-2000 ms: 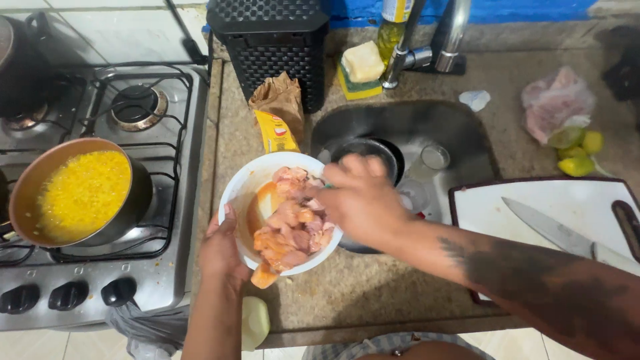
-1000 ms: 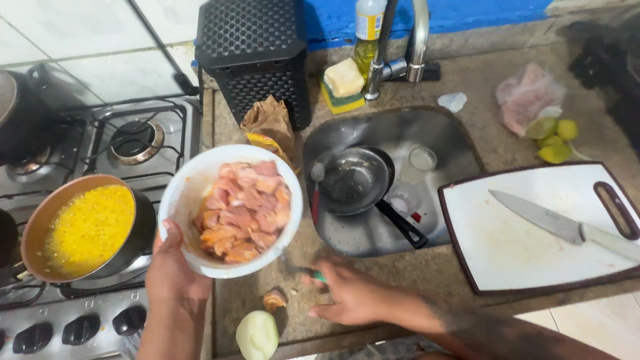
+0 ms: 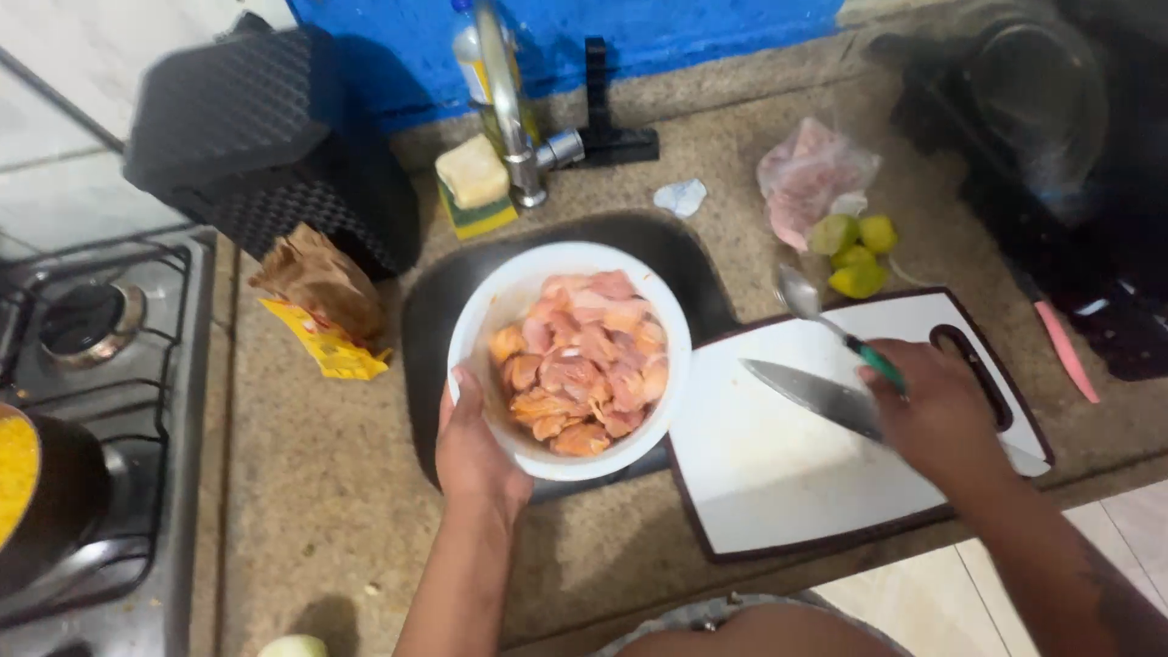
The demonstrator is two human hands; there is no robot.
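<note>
My left hand (image 3: pixel 479 447) grips the rim of a white bowl (image 3: pixel 464 365), held over the sink. Raw chicken pieces (image 3: pixel 584 360), some tinted orange, fill much of the bowl. My right hand (image 3: pixel 931 401) holds a metal spoon with a green handle (image 3: pixel 876 360) above the cutting board. The spoon's bowl points up and to the left. Under that hand lies a knife (image 3: pixel 812 397) on the white cutting board (image 3: pixel 757 474); its handle is partly hidden by my hand and forearm.
Behind the sink (image 3: pixel 424 365) stand a faucet (image 3: pixel 525 169) and a sponge with soap (image 3: pixel 476 196). Squeezed limes (image 3: pixel 858 251) and a plastic bag (image 3: pixel 812 178) lie behind the board. At left are a paper packet (image 3: pixel 324 310), a black container (image 3: pixel 301 164) and the stove with a pan (image 3: pixel 68 474).
The bowl has moved right, over the sink. My right hand has left the bowl and the counter's front edge and is now above the cutting board with the spoon. The view has shifted right.
</note>
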